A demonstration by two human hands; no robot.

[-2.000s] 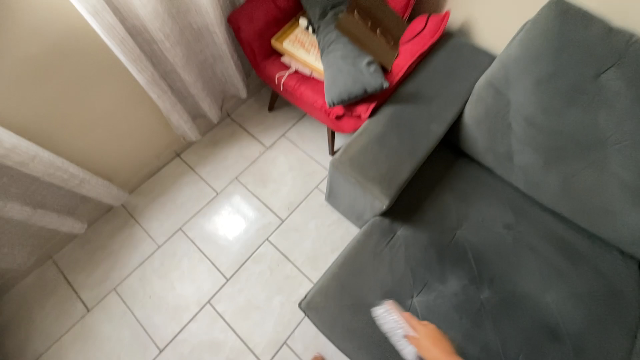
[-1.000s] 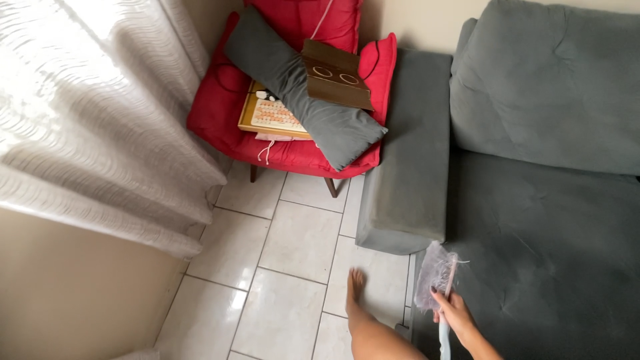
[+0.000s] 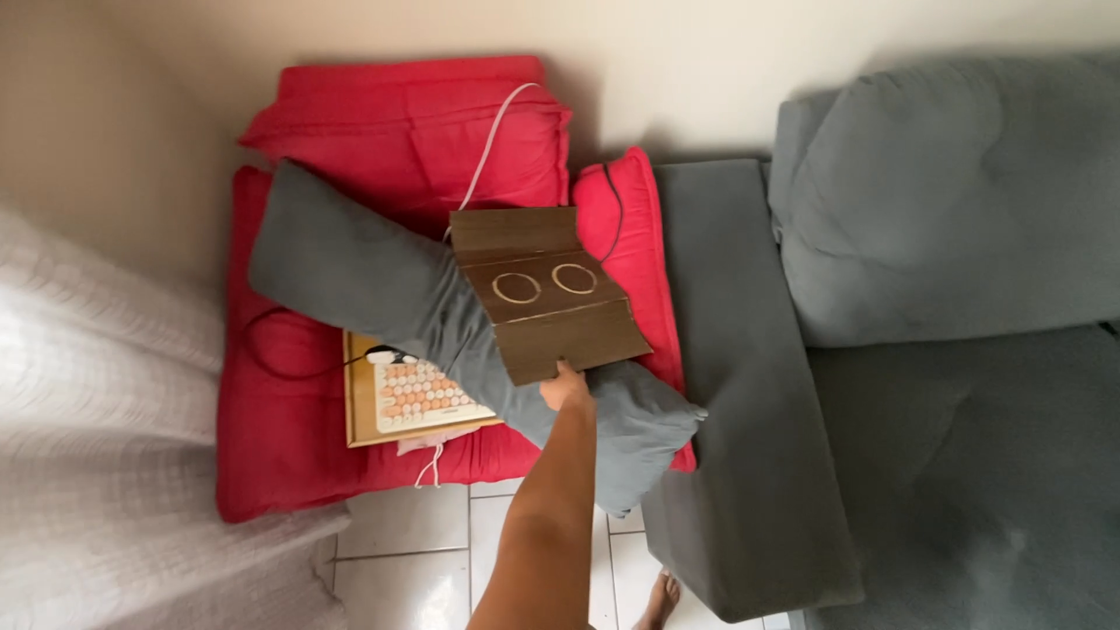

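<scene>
My left hand (image 3: 567, 385) reaches up from the bottom of the view and pinches the near edge of a brown folding cardboard panel (image 3: 560, 319), thumb on top. Two pale rings mark the panel's middle section, and creases divide it. Under it, a long grey cushion (image 3: 367, 254) lies slantwise across a red armchair (image 3: 280, 472). A wood-edged tray (image 3: 360, 411) on the seat sticks out from beneath the cushion, bearing a white keyboard (image 3: 424, 394) with peach and white round keys and a black-and-white mouse (image 3: 385, 355). My right hand is out of view.
A grey sofa (image 3: 954, 455) with its broad armrest (image 3: 744, 367) stands right of the armchair. A pale curtain (image 3: 114, 420) hangs at the left. A pink-white cable (image 3: 490, 144) runs over the backrest. Below are floor tiles (image 3: 402, 586) and a bare foot (image 3: 662, 599).
My left hand has come into view and taken hold of the brown panel. The hand with the clear plastic item, seen by the sofa a second ago, has left the view. The view has moved toward the armchair.
</scene>
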